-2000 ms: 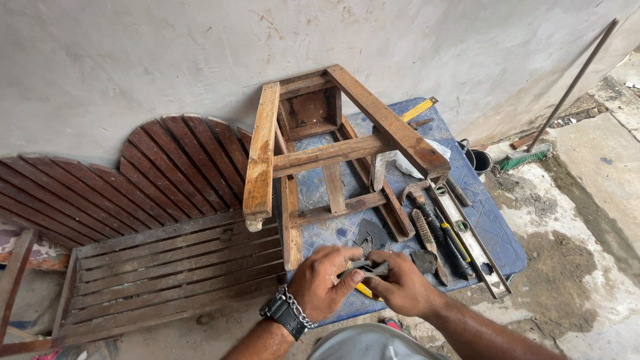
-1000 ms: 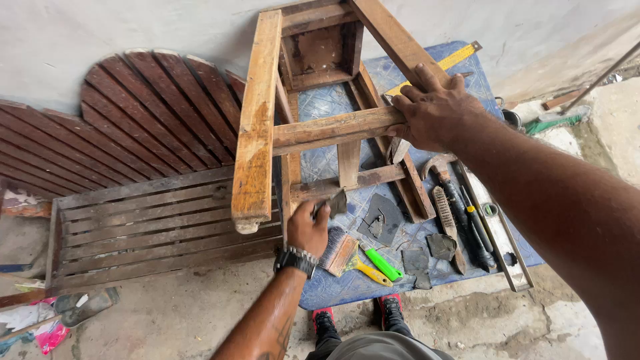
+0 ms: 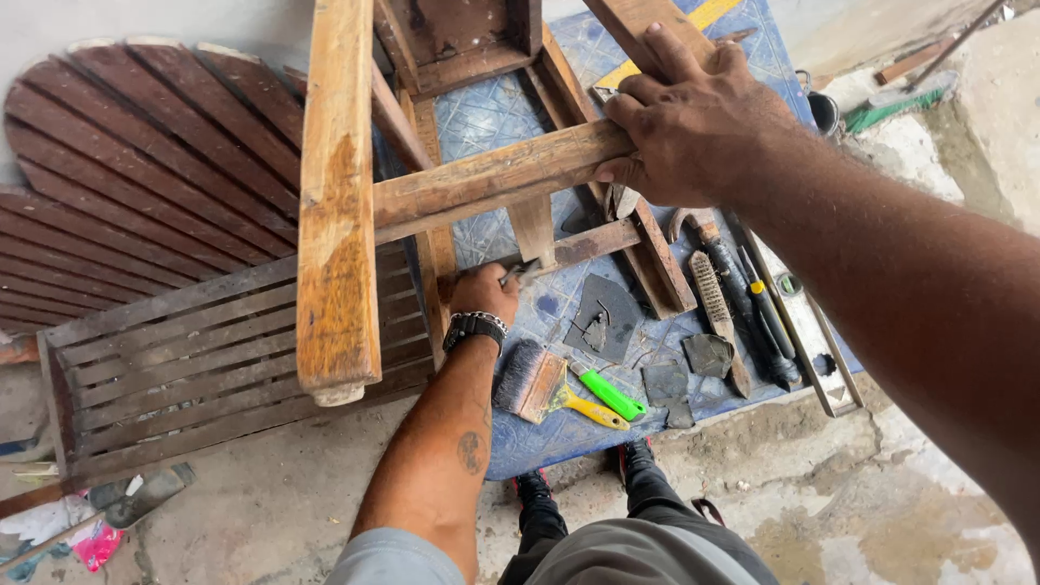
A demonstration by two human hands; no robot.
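Note:
A wooden chair frame (image 3: 337,244) lies tipped over on a table with a blue patterned cover (image 3: 520,455). My right hand (image 3: 691,114) grips its upper crossbar (image 3: 496,179) where the bar meets the right leg. Lower down, my left hand (image 3: 487,296) is closed on a small dark folded piece, probably sandpaper, and presses it against the lower wooden rail (image 3: 593,244). Near that hand lie a wide paintbrush (image 3: 532,382), a green utility knife (image 3: 609,394) and dark sandpaper pieces (image 3: 605,317).
Right of the frame lie a wire brush (image 3: 712,292), a claw hammer (image 3: 735,276), a yellow and black tool (image 3: 768,313) and a spirit level (image 3: 800,325). A yellow-edged square (image 3: 707,16) is behind my right hand. A slatted wooden bench (image 3: 195,325) stands at left.
My hands were together over the table holding the dark piece; they have parted, the right going up to the crossbar, the left to the lower rail. The view has moved closer to the frame.

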